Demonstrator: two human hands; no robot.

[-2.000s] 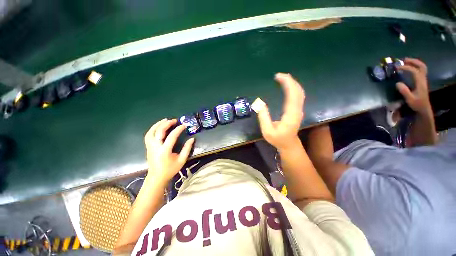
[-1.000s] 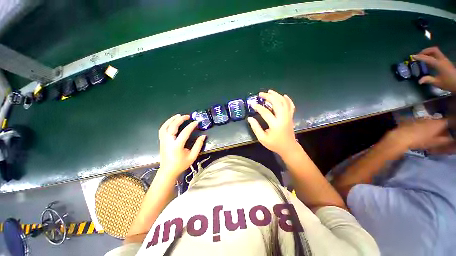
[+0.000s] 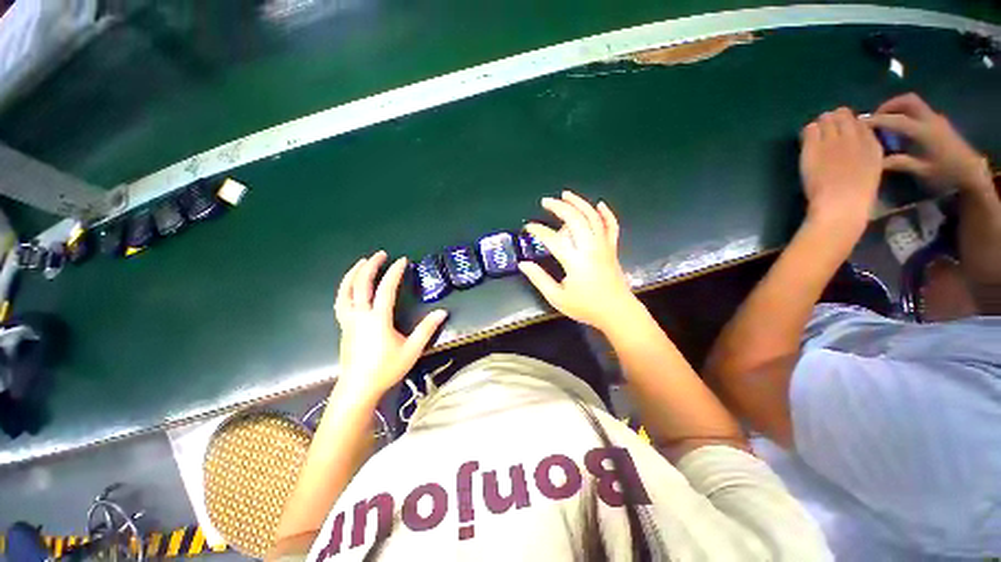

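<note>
Several small dark smartwatches (image 3: 498, 254) stand side by side in a short slanting row on the green bench, their screens lit with pale marks. My left hand (image 3: 379, 324) is open at the row's left end, with fingers spread and the thumb apart on the near side; it holds nothing. My right hand (image 3: 580, 261) is at the right end, with thumb and fingers around the last smartwatch (image 3: 533, 243) and partly covering it. The pale tab at that end is hidden by the hand.
Set-aside dark units (image 3: 168, 220) with a pale tab (image 3: 232, 191) lie at the left near a metal post. A black bundle (image 3: 20, 357) lies at the left bench edge. A seated person's hands (image 3: 843, 163) handle units at right. A woven round stool (image 3: 258, 483) stands below.
My right hand has come in from the right, where it was open beside the pale tab, onto the last smartwatch. My left thumb and fingers have spread from the row's left end.
</note>
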